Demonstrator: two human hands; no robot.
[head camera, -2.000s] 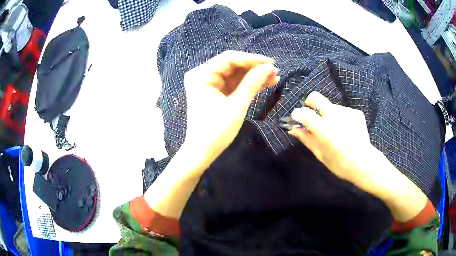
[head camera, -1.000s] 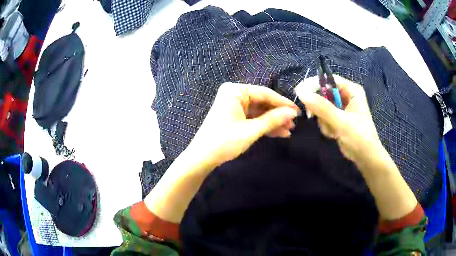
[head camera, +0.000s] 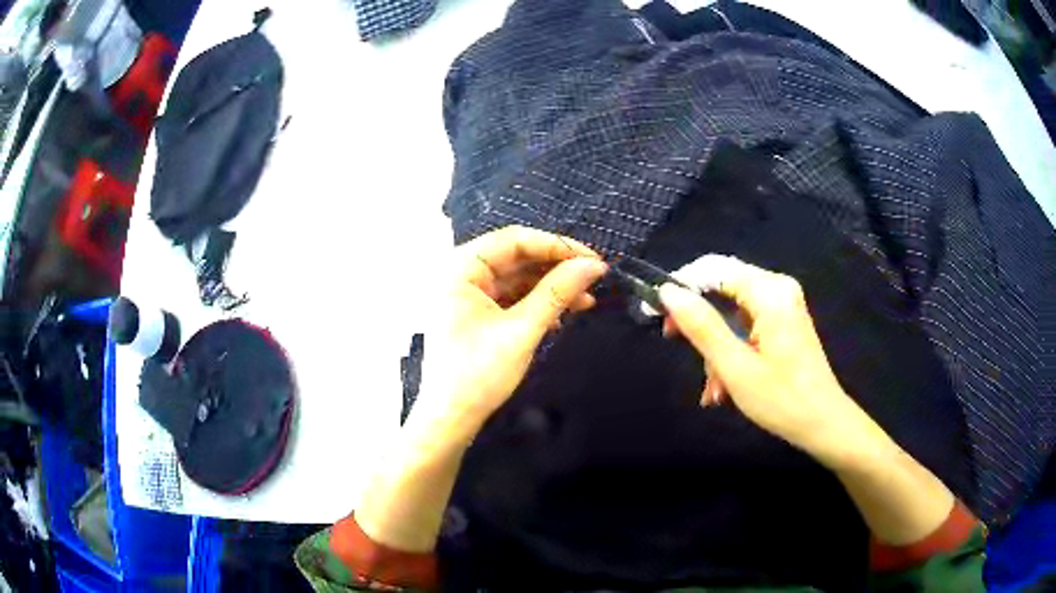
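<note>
The dark checked coat (head camera: 591, 127) lies over the table, its plain black facing (head camera: 649, 463) towards me. My left hand (head camera: 521, 290) is above the coat, thumb and index fingertips pinched; a fine dark thread seems to show at them, and a needle cannot be made out. My right hand (head camera: 741, 336) holds thread snips (head camera: 639, 282), their dark blades pointing left, close to my left fingertips. Whether the blades touch the thread cannot be told.
At the left, a round button tray (head camera: 237, 405) holds dark buttons, with a black-and-white cylinder (head camera: 146, 329) beside it. A black pouch (head camera: 218, 139) lies behind, with a patterned strip (head camera: 213, 269). Small-check cloth (head camera: 394, 14) is at the far edge. Blue crates stand lower left.
The snips have turned from upright in my right palm to point at my left fingertips. My left hand has moved left. The view has shifted, and more black facing shows on the coat.
</note>
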